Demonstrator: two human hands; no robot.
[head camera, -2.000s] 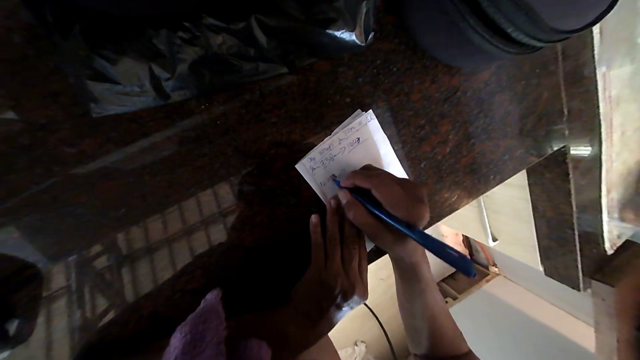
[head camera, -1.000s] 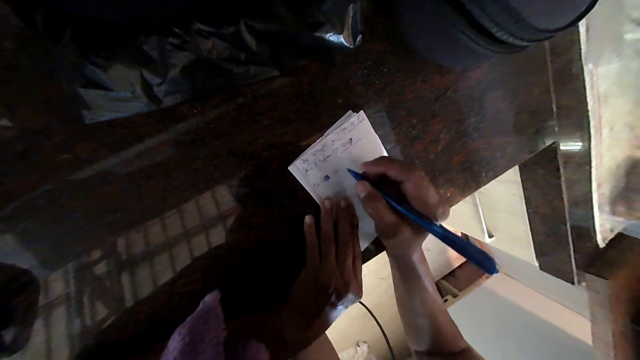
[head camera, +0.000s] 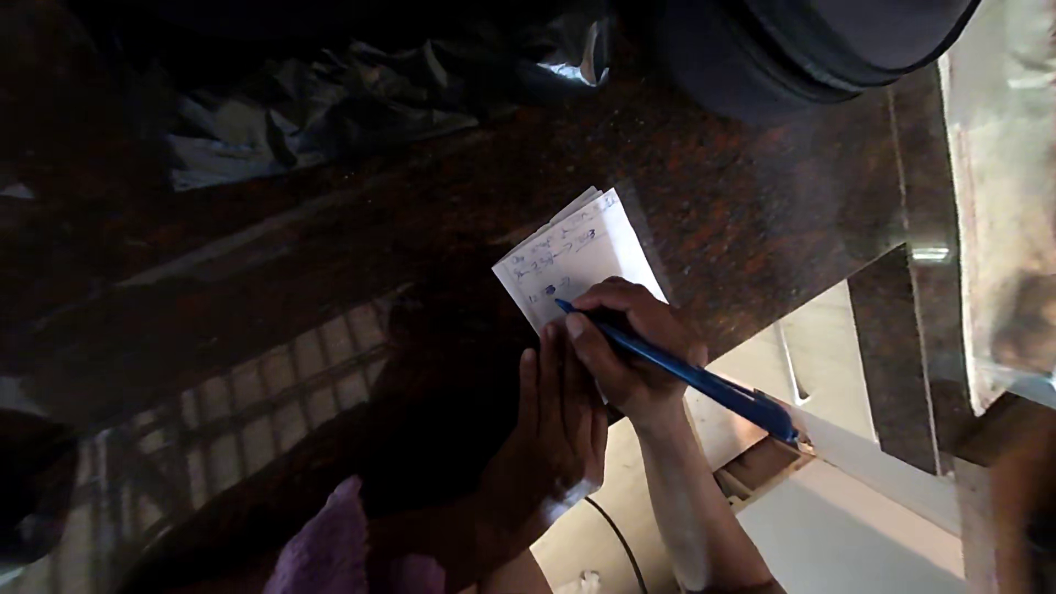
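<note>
A folded white paper (head camera: 606, 247) with handwriting in blue ink lies on a dark polished stone countertop (head camera: 742, 214). My right hand (head camera: 639, 346) grips a blue pen (head camera: 685, 371) between thumb and fingers; its tip is at the paper, just below the lower line of writing. Flat, with fingers stretched out, my left hand (head camera: 561, 421) rests at the paper's lower edge, close beside the right hand, and holds nothing between its fingers.
Crumpled dark plastic sheeting (head camera: 330, 107) lies along the counter's far side. A large dark round container (head camera: 808, 49) stands at the upper right. A purple cloth (head camera: 326, 549) is at the bottom. Below the counter edge are an open wooden compartment (head camera: 763, 470) and a black cable (head camera: 619, 532).
The pen tip was on the paper two seconds ago, then moved right along it, and now sits lower and back to the left. The left hand has stayed beside the paper.
</note>
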